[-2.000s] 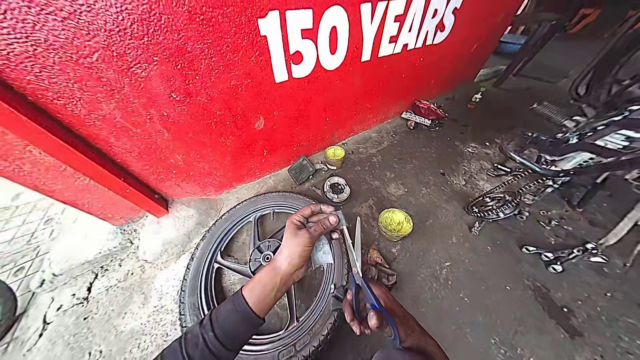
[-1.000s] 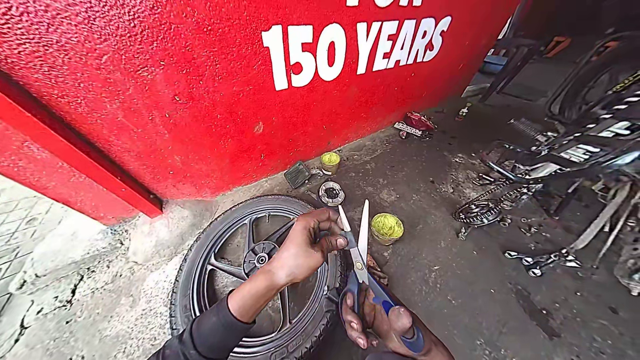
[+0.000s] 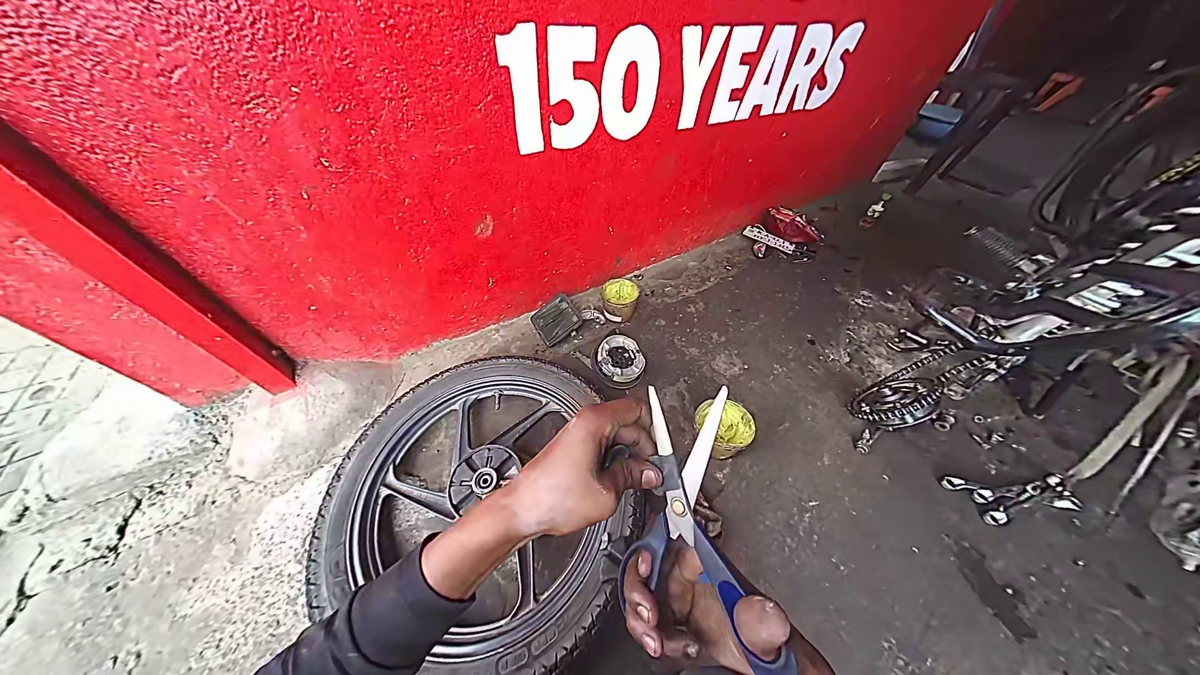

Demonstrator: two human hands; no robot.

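Note:
My right hand (image 3: pixel 698 609) has its fingers in the blue handles of a pair of scissors (image 3: pixel 679 506), blades pointing up and spread apart. Close to the left blade, my left hand (image 3: pixel 586 469) pinches a small dark grey piece (image 3: pixel 667 472); its material cannot be made out, and my fingers hide part of it. Below my left forearm a spoked alloy wheel with a tyre (image 3: pixel 342 525) lies flat on the ground. Just behind the blades stands a tub of yellow-green stuff (image 3: pixel 736 431).
Beyond the wheel, a round metal part (image 3: pixel 619 360), a dark tray (image 3: pixel 557 320) and a second yellow tub (image 3: pixel 620 298) sit near the red wall (image 3: pixel 375 234). Rightward lie a chain and sprocket (image 3: pixel 895 403), metal fittings (image 3: pixel 1012 497) and a partly dismantled two-wheeler (image 3: pixel 1106 300).
The scissor blades, close together two seconds ago, are now spread wide. A pale grey sheet that hung below my left hand in the oldest frame no longer shows there.

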